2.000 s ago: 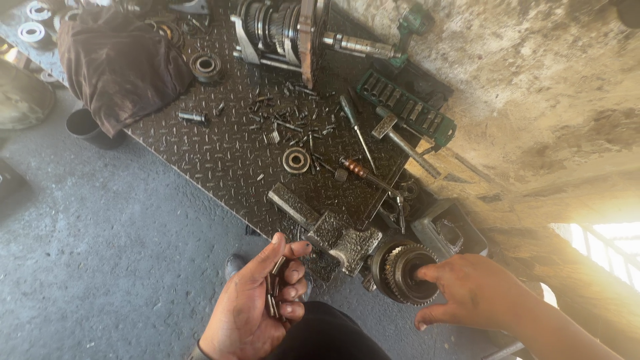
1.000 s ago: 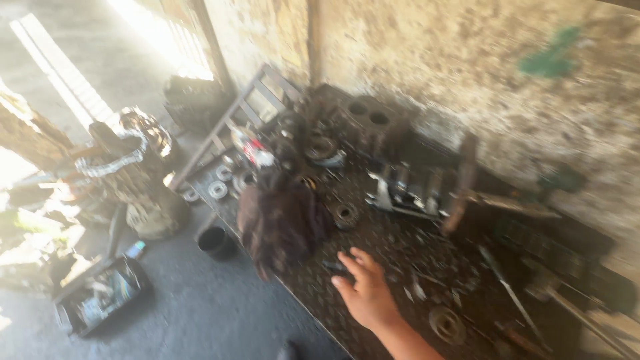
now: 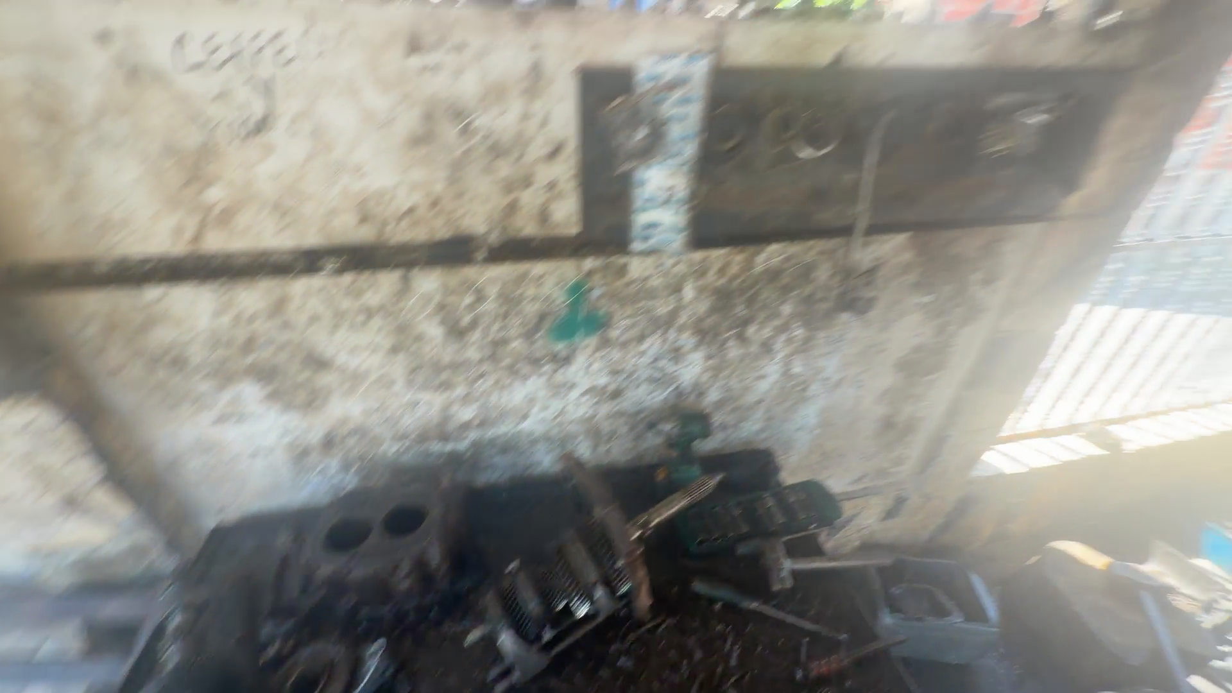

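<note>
Neither of my hands shows in the head view now. The picture is blurred. A gear shaft assembly (image 3: 563, 587) lies on the dark workbench, its shaft pointing up and right. Right of it rests a green socket tray (image 3: 760, 515) with several sockets. A hammer (image 3: 778, 563) lies just below the tray, and a screwdriver (image 3: 765, 608) is in front of it. Small metal pieces (image 3: 664, 654) are scattered near the bottom edge.
A metal block with two round holes (image 3: 375, 529) stands at the bench's back left. A grey metal container (image 3: 938, 611) is at the right. Behind the bench rises a stained wall (image 3: 385, 356) with a dark rack (image 3: 924, 173) fixed to it.
The view has swung up to the wall. Both hands showed two seconds ago, the left with small metal pins and the right at a gear; one hand showed a second ago, none now.
</note>
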